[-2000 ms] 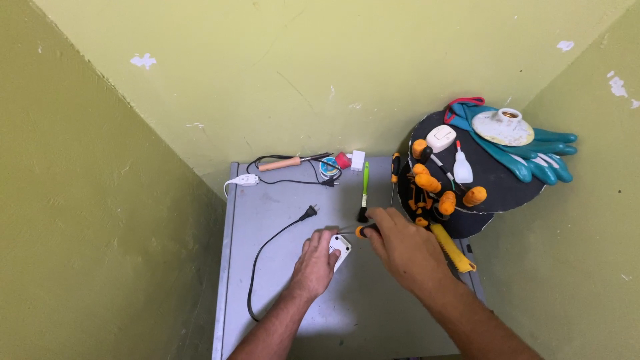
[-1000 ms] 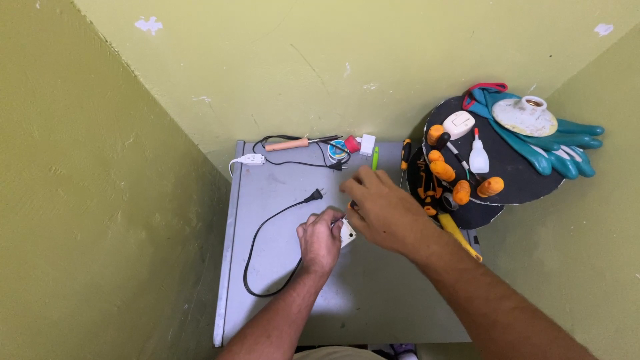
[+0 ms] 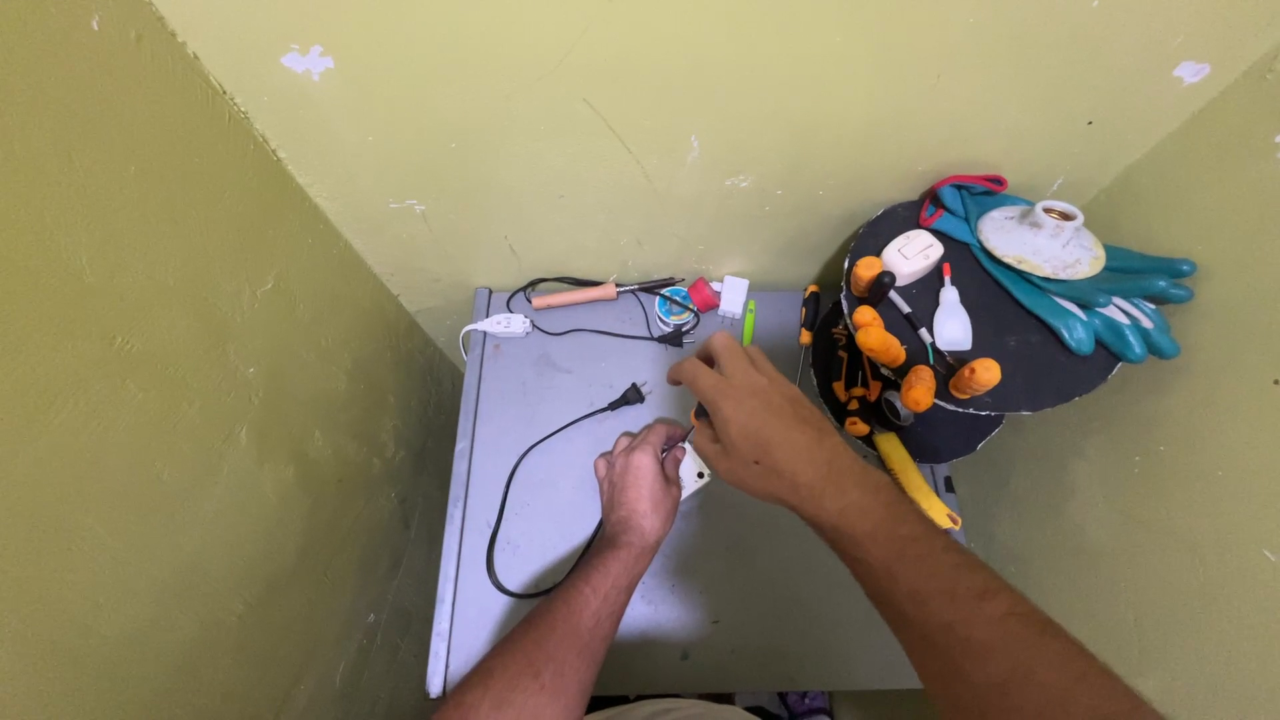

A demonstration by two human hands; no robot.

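My left hand (image 3: 642, 482) grips a small white plastic electrical piece (image 3: 693, 474) with dark holes, low over the grey table. Just right of it, my right hand (image 3: 755, 415) is closed on an orange-and-black screwdriver (image 3: 699, 412), whose shaft points down-left toward the white piece; its tip is hidden by my fingers. A black power cord (image 3: 508, 480) curves over the table on the left, its two-pin plug (image 3: 630, 396) above my left hand and its other end out of sight behind my left forearm.
Along the back of the grey table (image 3: 560, 375) lie a soldering iron (image 3: 575, 297), a solder spool (image 3: 676, 308), a white adapter (image 3: 733, 296) and a white cord connector (image 3: 505, 325). At right, black discs (image 3: 1050, 385) hold teal gloves (image 3: 1085, 320), a lamp holder (image 3: 1040, 240) and several orange-handled tools.
Two seconds ago the white piece and the screwdriver shaft showed more plainly between my hands. My right hand has since moved over the screwdriver handle, covering most of it.
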